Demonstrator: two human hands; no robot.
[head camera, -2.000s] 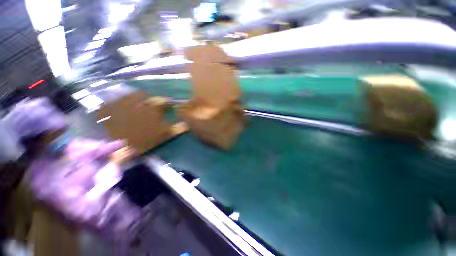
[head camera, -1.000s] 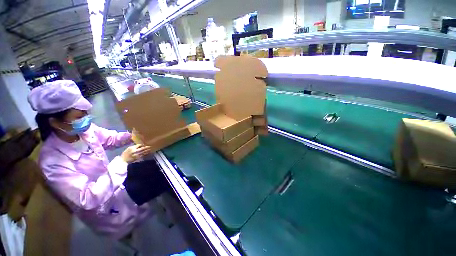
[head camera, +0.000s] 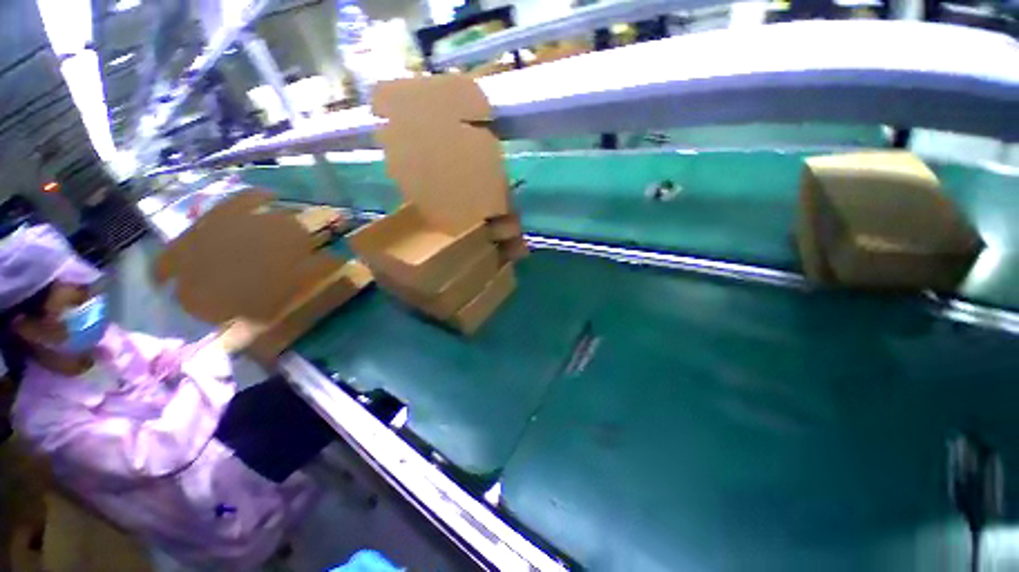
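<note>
Neither of my hands is clearly in view; a small blue patch at the bottom edge is too cut off to identify. A stack of brown mailer boxes (head camera: 447, 263) stands on the green bench surface (head camera: 693, 391), left of centre. The top box is open, with its lid upright. Another brown box (head camera: 888, 223) sits at the right, across the metal rail. A neighbouring worker in pink (head camera: 134, 413) holds a brown box blank (head camera: 240, 263) with raised panels at the bench's left edge.
A metal side rail (head camera: 413, 469) runs along the near left edge of the bench. A raised white shelf (head camera: 760, 73) crosses the back. A dark, blurred object (head camera: 974, 486) with a pale part stands at the lower right edge.
The view has turned, so the stack, right-hand box and worker appear farther left and the dark object now shows at lower right. The worker's box blank is tilted differently.
</note>
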